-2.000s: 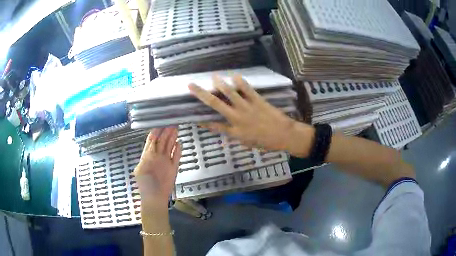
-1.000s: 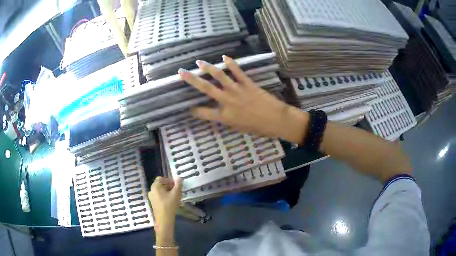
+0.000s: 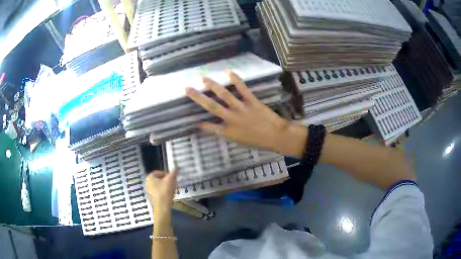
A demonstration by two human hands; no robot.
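Note:
My left hand (image 3: 162, 188) is closed at the near left corner of a slotted white tray (image 3: 202, 159), thumb against its edge. This tray is motion-blurred and lies over another slotted tray (image 3: 242, 179). My right hand (image 3: 247, 119) has its fingers spread against the front of a stack of white trays (image 3: 177, 91). The stack's top is plain white, and its layers are uneven. The right hand hides part of the stack and the far side of the blurred tray.
A slotted tray (image 3: 113, 195) lies at the near left. Tray stacks stand behind (image 3: 189, 23) and right (image 3: 338, 45), with another slotted tray (image 3: 397, 109) below at right. A dark rectangle (image 3: 96, 125) and blue packet (image 3: 93, 93) lie left. A small bottle (image 3: 25, 195) lies on the green mat.
The stack under my right hand first tilted up, then leaned back, showing its top again. My left hand closed at the tray's corner and moved slightly up and left; that tray shifted back.

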